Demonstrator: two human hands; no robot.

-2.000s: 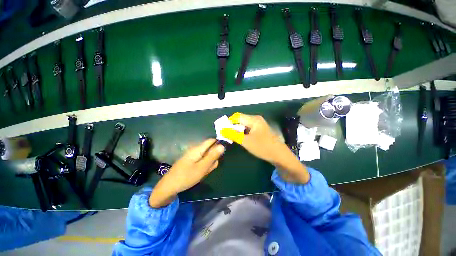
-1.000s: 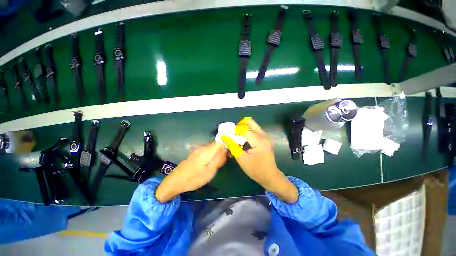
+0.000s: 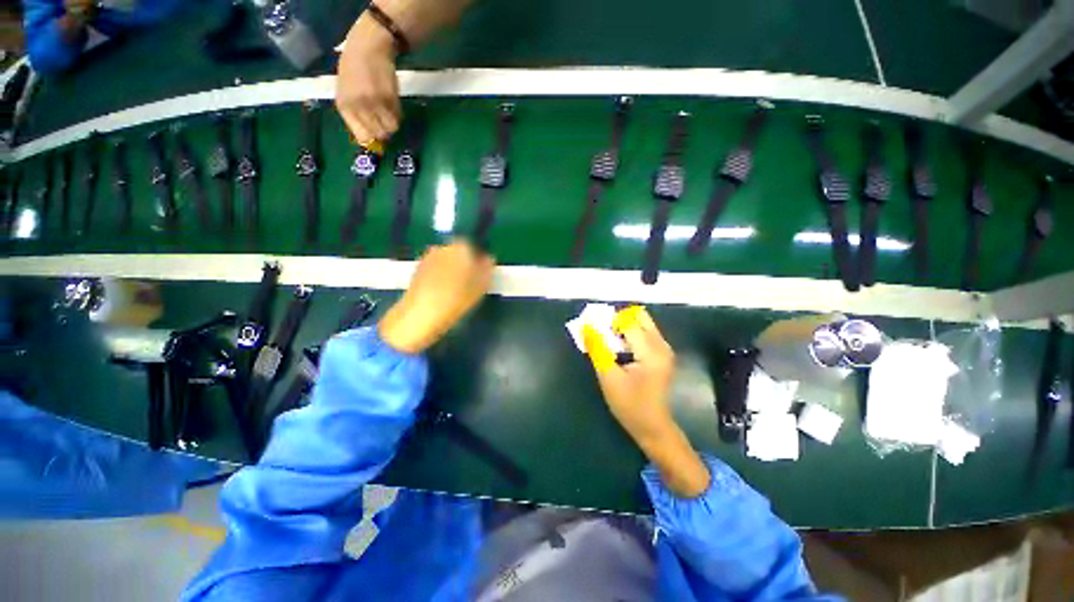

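Note:
My left hand (image 3: 445, 294) is blurred over the pale rail. Its fingertips are at the lower strap end of a black digital watch (image 3: 492, 171) lying on the green belt; I cannot tell if they grip it. My right hand (image 3: 640, 374), with yellow-orange on its thumb and fingers, pinches a white wipe (image 3: 595, 328) above the bench. No watch shows clearly in the right hand. A dark watch strap (image 3: 481, 449) lies on the bench between my forearms.
Many watches lie across the belt (image 3: 554, 218). Another person's hand (image 3: 371, 100) reaches onto a belt watch. More watches (image 3: 253, 335) are heaped on the bench at left. A dispenser (image 3: 846, 342), loose wipes (image 3: 774, 433), a wipe pack (image 3: 907, 394) and a black item (image 3: 737, 394) are at right.
My left hand has left the wipe and moved up and left to the rail. My right hand keeps the wipe. Another person's hand has appeared, more belt watches show, and the view has shifted.

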